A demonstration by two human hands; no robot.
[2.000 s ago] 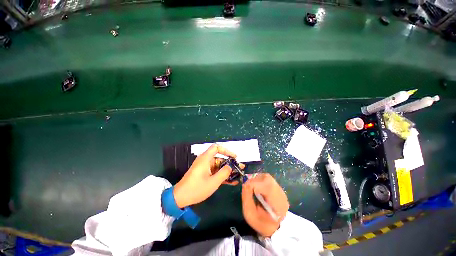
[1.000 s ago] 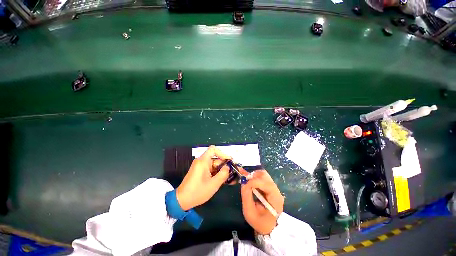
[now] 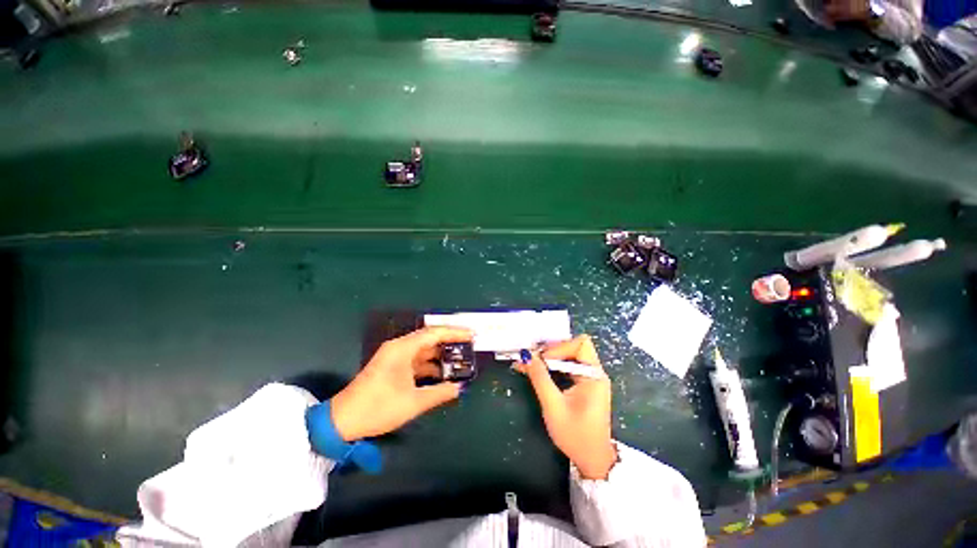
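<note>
My left hand (image 3: 394,387), with a blue band at the wrist, holds a small black square electronic unit (image 3: 457,362) between thumb and fingers, its inside facing up. My right hand (image 3: 574,405) holds slim tweezers (image 3: 573,368), which look white in the glare. Their tips point left toward the unit, a short gap away from it. It is too small to tell whether the tips hold anything. The adhesive strip sheet (image 3: 525,326) lies behind both hands, white at the right and black at the left, partly covered by my left hand.
Several units (image 3: 645,257) sit beyond the white paper square (image 3: 670,331), among white crumbs. The dispensing syringe (image 3: 733,414) lies right, beside the black controller (image 3: 841,375); two pale syringes (image 3: 842,247) lie behind. The green belt (image 3: 289,128) carries spaced units. A person's hand shows far right.
My hands have moved apart. My left hand shifted left with the unit, now seen open side up. The tweezers have come away from the unit and lie flatter. Belt units appear slightly further right.
</note>
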